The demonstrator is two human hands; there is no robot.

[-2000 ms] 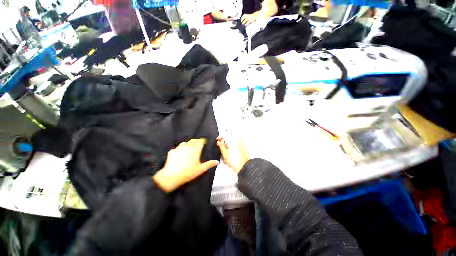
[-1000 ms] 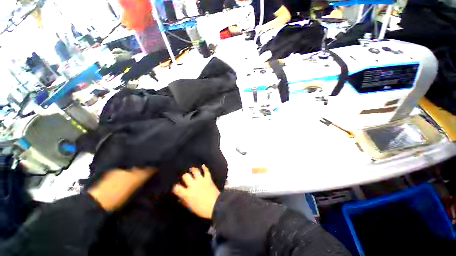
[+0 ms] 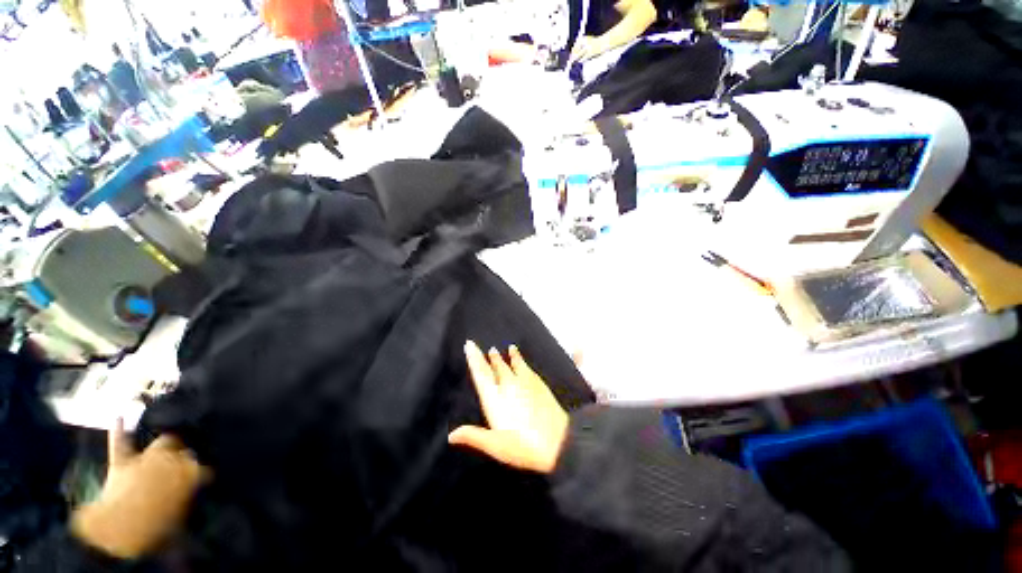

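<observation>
A large black garment (image 3: 325, 302) lies in a heap on the white machine table and hangs over its front edge. My right hand (image 3: 513, 412) lies on the garment, palm down with its fingers apart, holding nothing. My left hand (image 3: 140, 492) is at the garment's lower left edge, blurred; whether it pinches cloth cannot be told. The white sewing machine (image 3: 672, 168), with a blue stripe, stands behind and to the right. Its needle area (image 3: 574, 218) is beside the heap's right edge; no cloth is seen under the foot.
A tool with an orange handle (image 3: 740, 272) and an open box (image 3: 869, 300) lie on the table at right. A blue crate (image 3: 874, 476) is below. A grey-green machine (image 3: 107, 285) stands left. Another person's arm (image 3: 616, 34) is at the back.
My left hand has moved left and down to the garment's edge. My right hand has moved right, and the garment is spread wider toward the lower right.
</observation>
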